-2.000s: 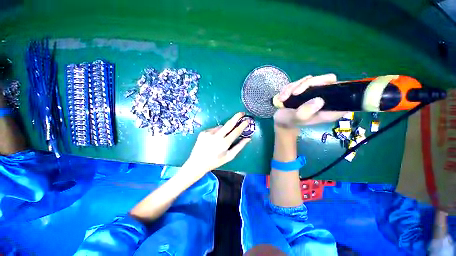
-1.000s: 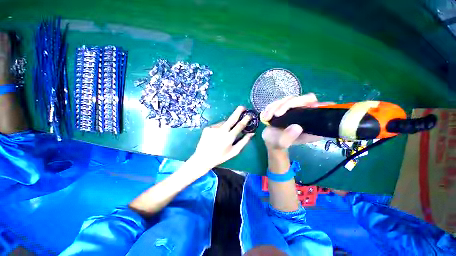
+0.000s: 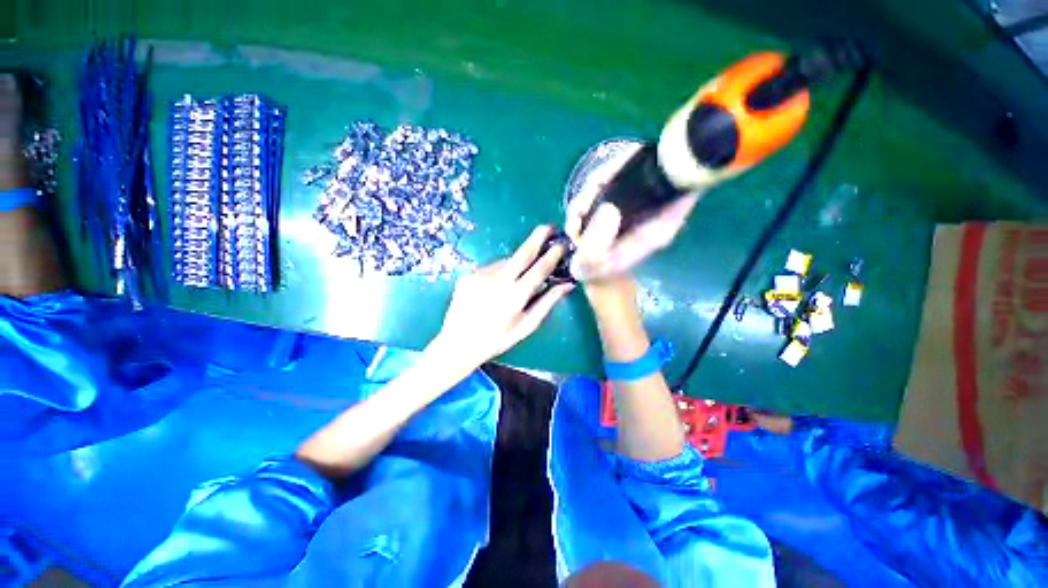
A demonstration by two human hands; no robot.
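Observation:
My left hand holds a small round black housing in its fingertips above the green bench. My right hand is shut on a black and orange electric screwdriver. The screwdriver is tilted, its rear end up and to the right, its front end down at the housing. My right fingers hide the driver tip and part of the housing. The round speckled screw dish lies behind the screwdriver, partly covered by it and my right hand.
A heap of small metal parts, component strips and blue wires lie left. White-and-yellow pieces lie right, near a carton. A red tray is below the bench edge. Another person's arm is far left. The driver's cord crosses the right side.
My right hand has turned the screwdriver from lying nearly level over the bench to tilted steeply, with its front end at the housing. The white-and-yellow pieces are now uncovered. My left hand still holds the housing.

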